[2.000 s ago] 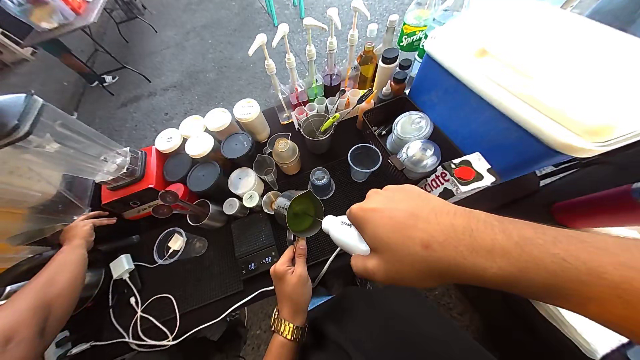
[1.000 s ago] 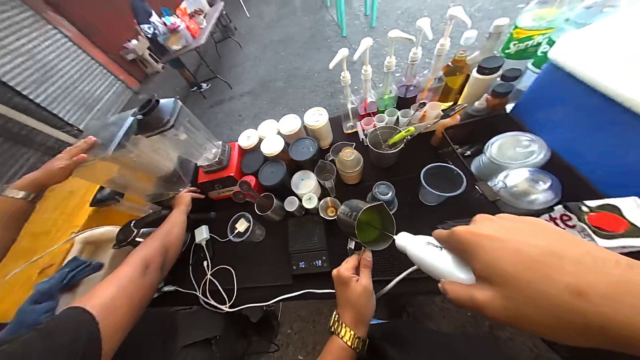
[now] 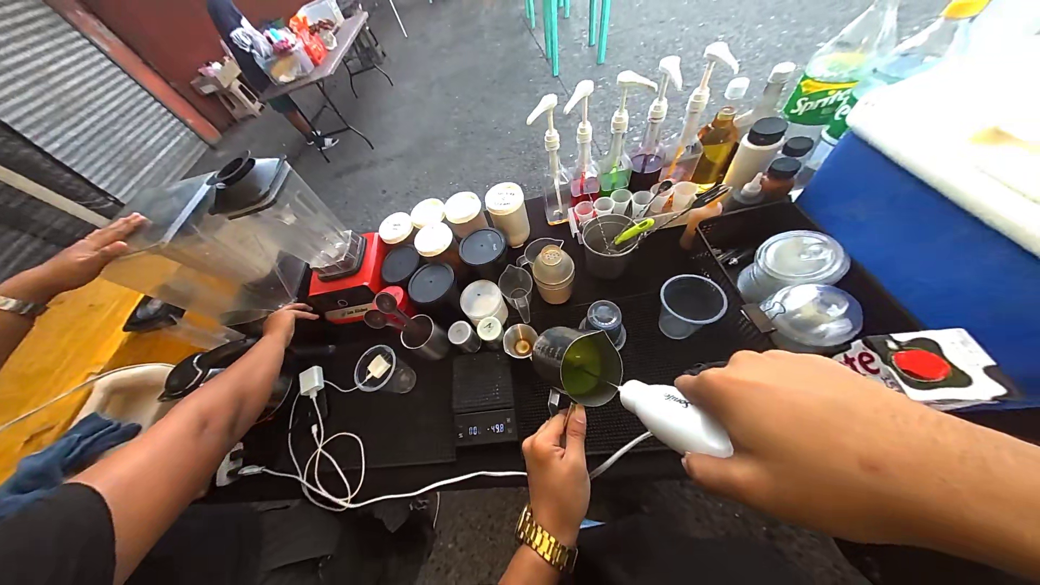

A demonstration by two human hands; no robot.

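Note:
My left hand (image 3: 559, 455), below a gold watch-like bracelet, grips the handle of a metal pitcher (image 3: 561, 357) tilted with its mouth facing me. Green liquid (image 3: 587, 366) lies inside it. My right hand (image 3: 747, 422) is closed around a white handheld frother (image 3: 678, 418), whose thin wand reaches into the liquid; the wand's tip is hidden. Just left of the pitcher is a black digital scale (image 3: 485, 398) with a lit display. A small cup with brown residue (image 3: 520, 341) and a lidded clear cup (image 3: 604, 318) stand behind the pitcher.
A co-worker's hands touch a large clear container (image 3: 203, 252) beside a red-based blender (image 3: 345, 280). Lidded jars (image 3: 483, 252), pump bottles (image 3: 619, 146) and a metal cup of tools (image 3: 608, 244) stand behind. A blue cooler (image 3: 918, 187) is at right; a white cable (image 3: 406, 491) crosses the front edge.
The co-worker's second hand, not seen two seconds ago, now rests on the clear container. My hands still hold the pitcher and the frother. The view has swung to the left.

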